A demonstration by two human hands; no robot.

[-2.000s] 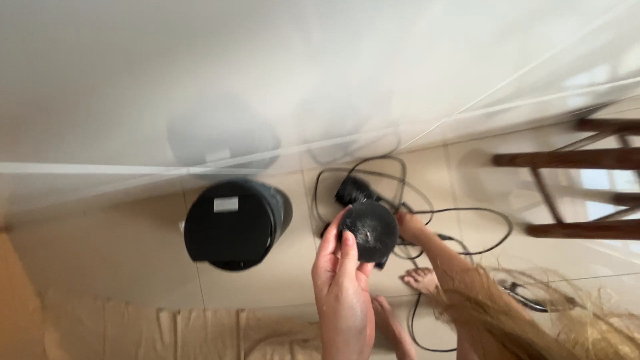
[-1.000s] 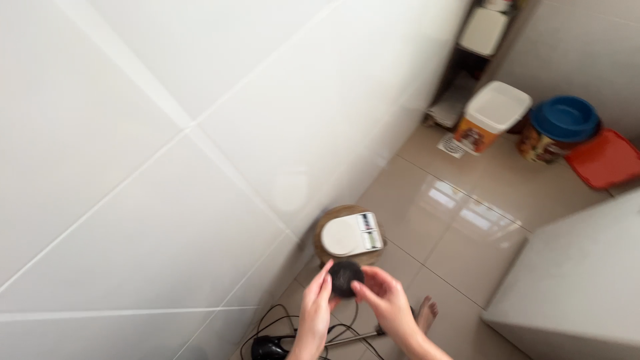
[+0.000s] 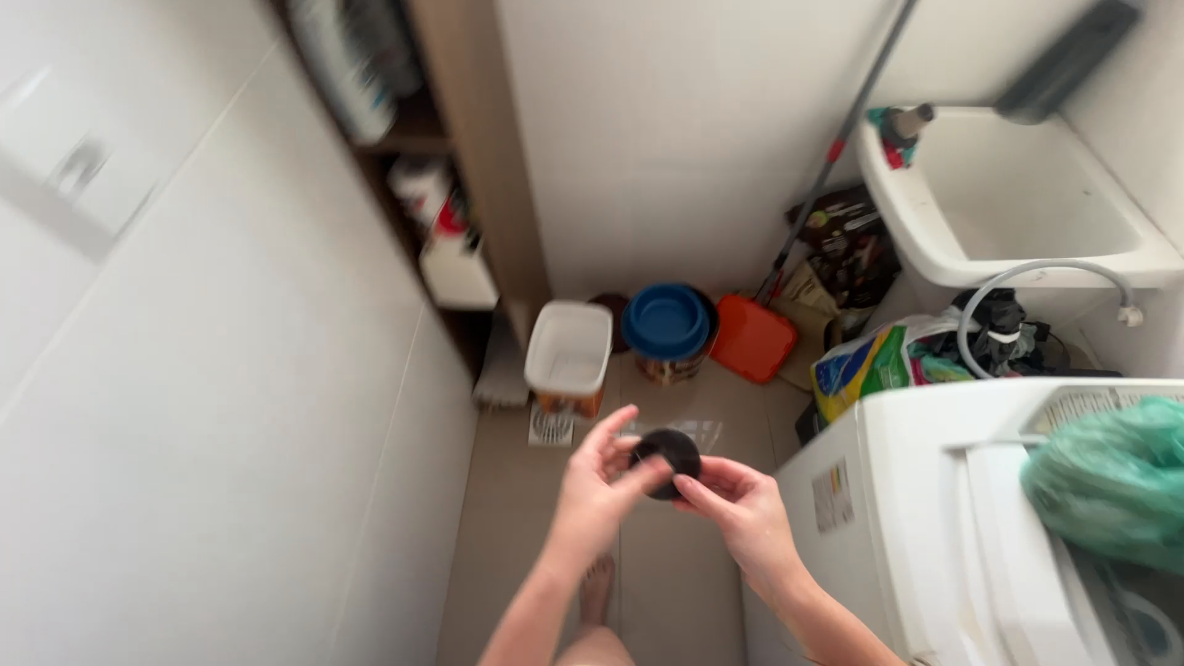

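Note:
A small round black object (image 3: 673,453), its exact kind unclear, is between my two hands in front of me, above the tiled floor. My right hand (image 3: 740,509) grips its lower right edge between thumb and fingers. My left hand (image 3: 606,481), slightly blurred, is at its left side; the thumb lies over the object and the fingers are spread behind and above. Whether the left fingers press on it or only touch it is hard to tell.
A shelf unit (image 3: 495,139) is at the left wall. Beyond my hands are a white tub (image 3: 569,356), a blue bowl (image 3: 666,321) on a container and a red dustpan (image 3: 754,339). At right are a utility sink (image 3: 1027,185) and a washing machine (image 3: 888,481) with a green plastic bag (image 3: 1110,481).
The view has swung from the black appliance and cables, past a kitchen scale, to the sink and washing machine. The round black object has stayed in my hands; my left fingers are now more spread.

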